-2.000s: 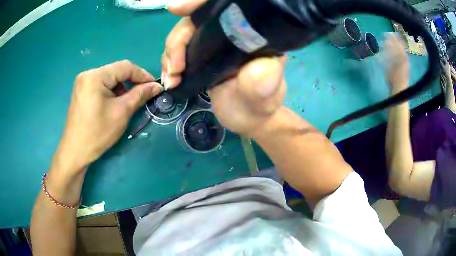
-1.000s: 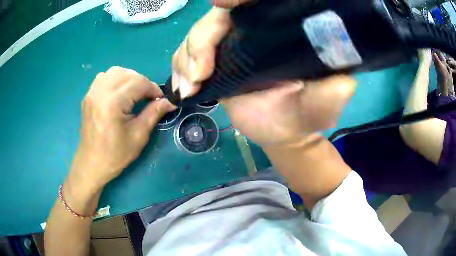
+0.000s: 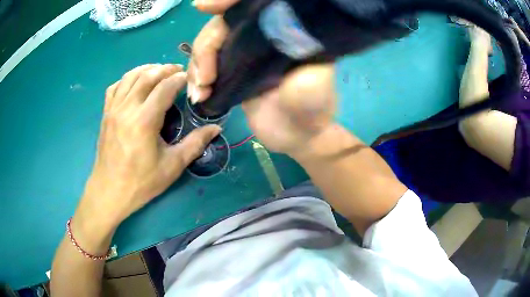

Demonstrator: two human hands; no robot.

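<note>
My right hand grips the thick black electric screwdriver, its nose down at a dark fan housing; the bit is hidden. My left hand is spread around the group of housings, thumb over the near housing, fingers beyond the left housing. Its fingers are apart; no screw shows in them. A red lead wire runs right from the near housing.
An open bag of silver screws lies at the upper left. A small reddish-brown piece lies beyond my left fingers. A tape strip is near the bench edge. A person's arm is at the right, beside the screwdriver cable.
My left fingertips have parted from their pinch at the screwdriver nose and spread around the housings. The screwdriver nose has moved onto another housing. The view has shifted.
</note>
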